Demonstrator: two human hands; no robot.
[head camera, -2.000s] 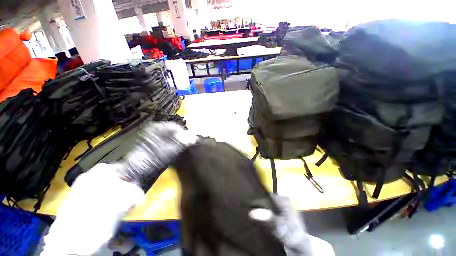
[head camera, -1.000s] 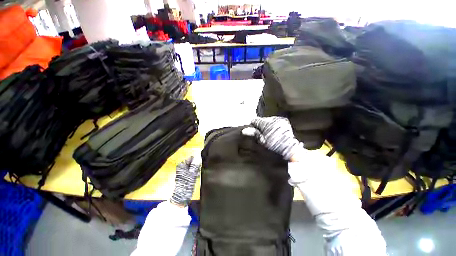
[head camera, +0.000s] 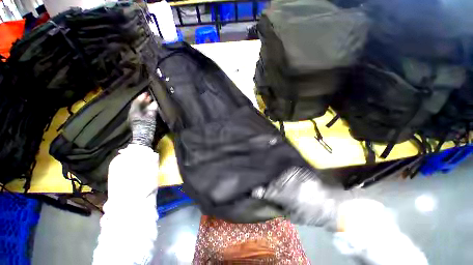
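Note:
A backpack (head camera: 223, 129) lies opened out in front of me, its smooth black lining facing up. It slants from the table's middle down over the front edge. My left hand (head camera: 143, 116), in a grey-and-white striped glove, is at the bag's left edge, its fingertips by the opening; part of the grip is hidden. My right hand (head camera: 301, 196), gloved and blurred, is closed on the bag's lower right part. Small white marks show on the bag's upper left edge.
A small pile of flat bags (head camera: 98, 129) lies just left of my left hand, with taller flat stacks (head camera: 67, 52) behind. Fuller bags (head camera: 311, 46) stand at the right, straps hanging over the edge of the pale-yellow table (head camera: 332, 150). A blue crate (head camera: 19, 222) is at lower left.
The bag has been opened, so its black lining now shows instead of its olive face. My left hand has moved up and left, my right hand down. The view has tilted down.

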